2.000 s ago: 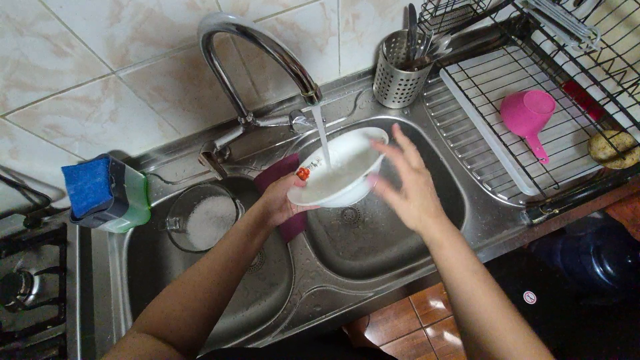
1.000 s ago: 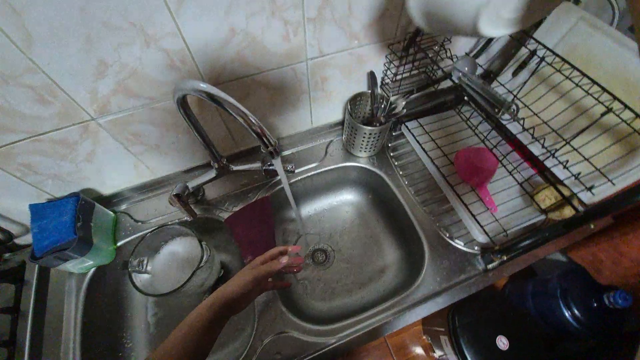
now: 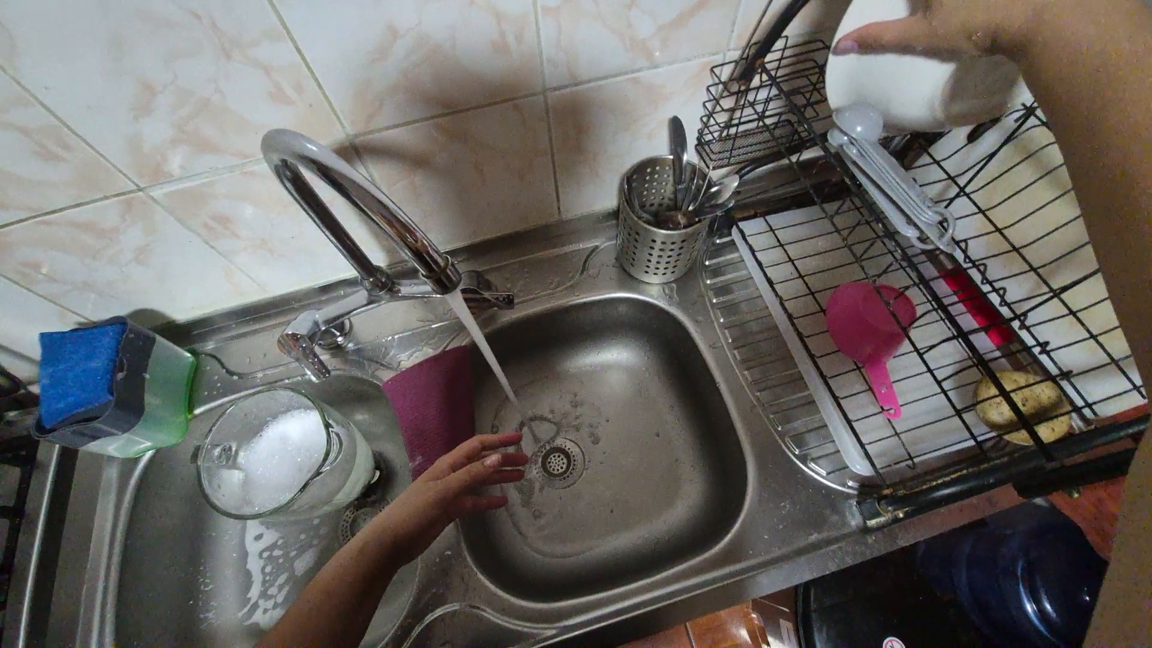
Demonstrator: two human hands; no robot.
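Observation:
My right hand [image 3: 900, 38] holds a white bowl [image 3: 900, 85] against the upper part of the black wire dish rack [image 3: 1026, 207], at the top right; part of the bowl is cut off by the frame and my arm. Over the left edge of the right sink basin [image 3: 630, 522], my left hand [image 3: 477, 472] hangs with its fingers apart and nothing in it. Water runs from the chrome faucet [image 3: 360, 207] into that basin, just beyond my left fingers. A purple cloth [image 3: 436, 405] lies over the divider between the basins.
A glass pitcher [image 3: 346, 459] with white suds stands in the left basin. Left of it is a soap dispenser [image 3: 162, 387] with a blue sponge [image 3: 81, 373]. A perforated cutlery holder [image 3: 661, 238] stands behind the basins. The rack area holds a pink measuring cup [image 3: 868, 324] and measuring spoons [image 3: 886, 184].
Two seconds ago both hands were at the white bowl under the running water. The bowl has moved up and right to the rack with my right hand. My left hand has let go of it.

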